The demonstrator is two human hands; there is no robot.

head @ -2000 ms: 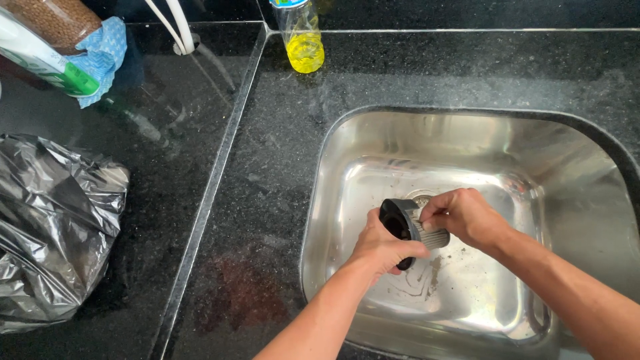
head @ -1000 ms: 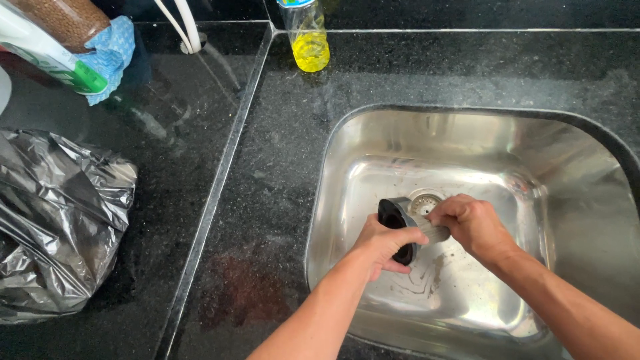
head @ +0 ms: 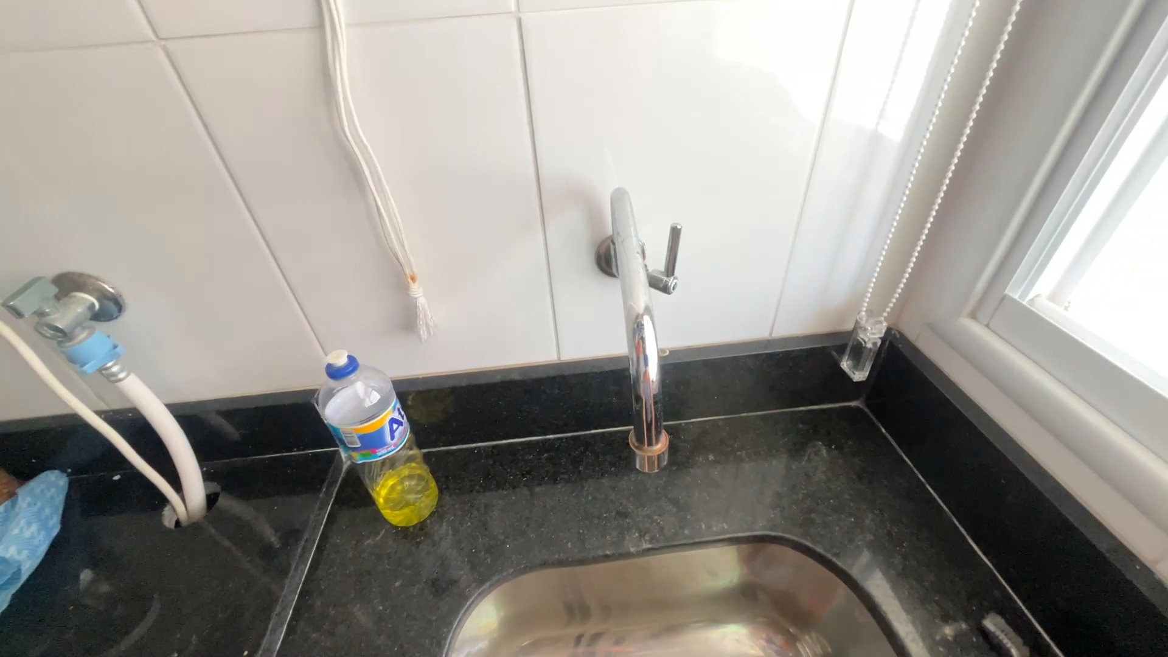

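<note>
Neither my left hand nor my right hand is in the view now, so what they hold cannot be seen. A chrome wall faucet [head: 645, 365] curves down over the black granite counter [head: 538, 502], its lever handle [head: 673, 255] standing upright. Below it shows the far part of the stainless steel sink [head: 675, 602]; the rest is cut off by the bottom edge. Left of the faucet, a clear dish soap bottle [head: 379, 443] with a blue and white cap and some yellow liquid stands upright.
A white hose [head: 164, 438] runs from a wall valve [head: 68, 306] into a counter hole at left. A blue cloth [head: 32, 534] lies at the left edge. White cords [head: 365, 155] hang on the tiled wall; a bead chain [head: 940, 182] hangs near the window [head: 1095, 265] at right.
The view has swung up to the wall and faucet. Both hands, which held a black part and a ridged piece over the sink, are out of view.
</note>
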